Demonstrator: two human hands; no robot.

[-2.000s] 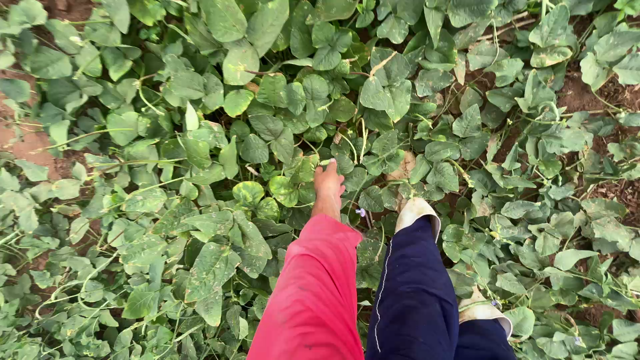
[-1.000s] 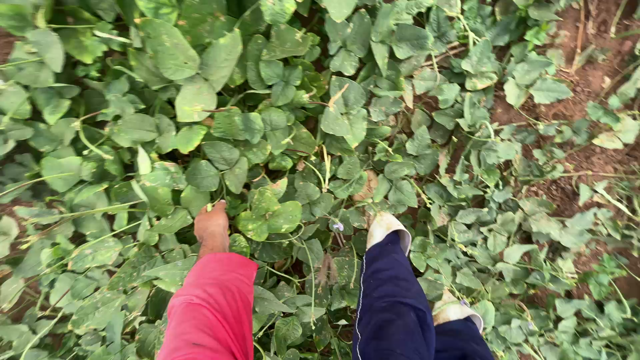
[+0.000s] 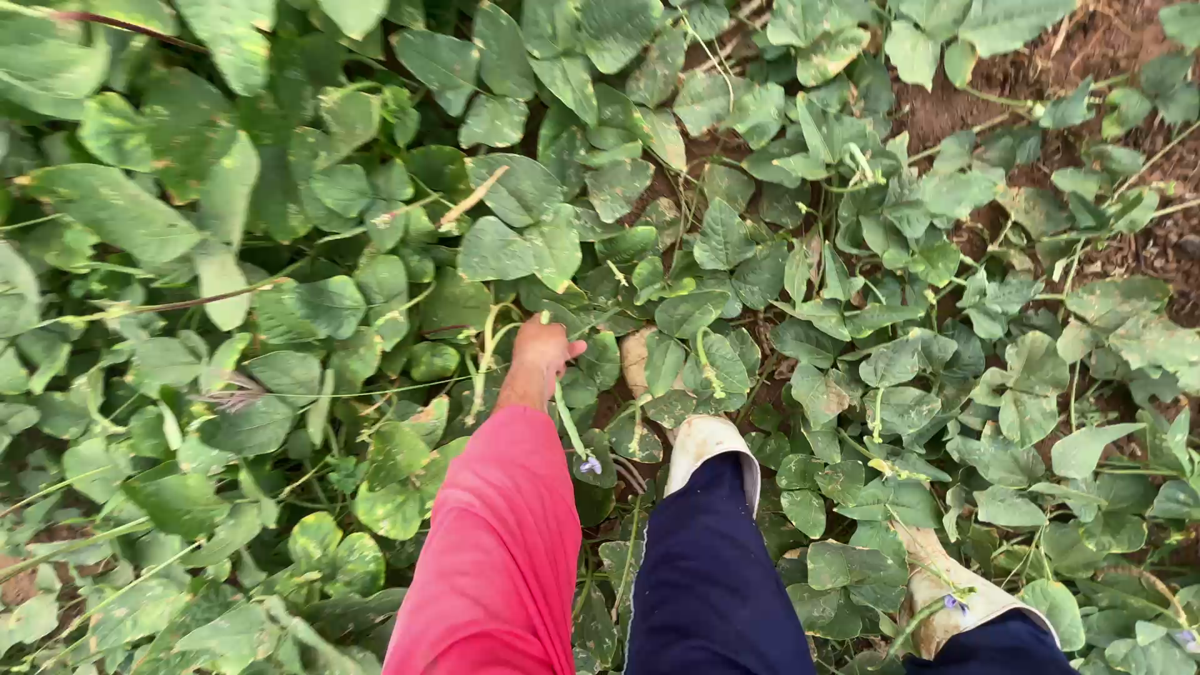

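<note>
My left hand (image 3: 544,352), back upward in a pink sleeve (image 3: 497,534), is curled low among the green leaves. A small pale green plant piece (image 3: 545,318) pokes out at the front of the fist, most of it hidden by the hand. The thumb points right. Just below the thumb, a green stalk (image 3: 569,420) slants down to a small purple flower (image 3: 590,464). Left of the wrist hang thin pale green stems or pods (image 3: 485,356). The fingertips are out of sight. My right hand is not in view.
My pale shoes (image 3: 708,445) (image 3: 947,586) stand among the vines, under dark blue trouser legs (image 3: 712,581). Dense broad leaves (image 3: 516,192) surround them. A dry brown leaf (image 3: 637,361) lies ahead of the nearer shoe. Reddish soil (image 3: 947,112) shows at the upper right.
From one second ago, my left hand has moved right, closer to the shoe. Before that it had moved left, away from the shoes. A small pale green bit shows at its front in the earlier frames too.
</note>
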